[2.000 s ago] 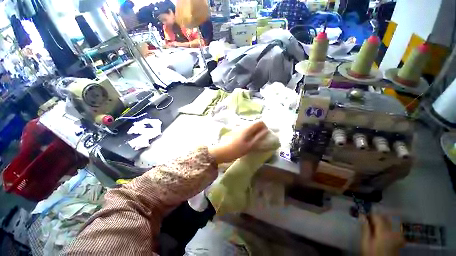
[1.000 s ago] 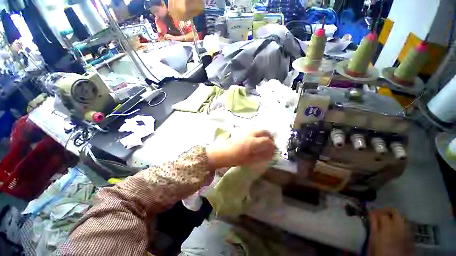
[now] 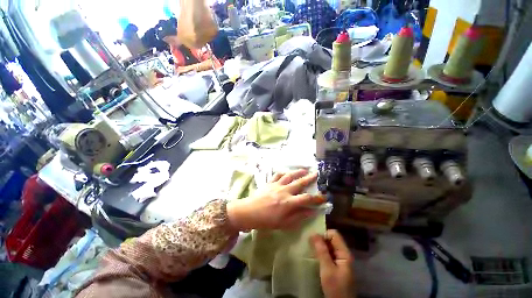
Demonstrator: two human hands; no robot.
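The pale green fabric (image 3: 291, 250) hangs over the front edge of the machine table, with its upper end at the needle area (image 3: 329, 177) of the overlock machine (image 3: 402, 137). My left hand (image 3: 277, 204) lies spread on the cloth just left of the presser foot, pressing it from above. My right hand (image 3: 333, 262) pinches the right edge of the green fabric between thumb and finger, below the foot. A white edge shows between my left fingers and the foot. The stitching point itself is too dark to make out.
A cut-piece pile (image 3: 265, 128) lies behind my left hand, with white scraps (image 3: 150, 177) on the black surface. A dark-handled tool, perhaps scissors (image 3: 446, 259), lies at right. Green thread cones (image 3: 399, 55) stand behind the machine. A lockstitch machine (image 3: 90, 139) and red basket (image 3: 44, 224) are at left.
My right hand has moved left from the table by the dark tool and taken the fabric's edge. My left hand has flattened on the cloth. The view has shifted right.
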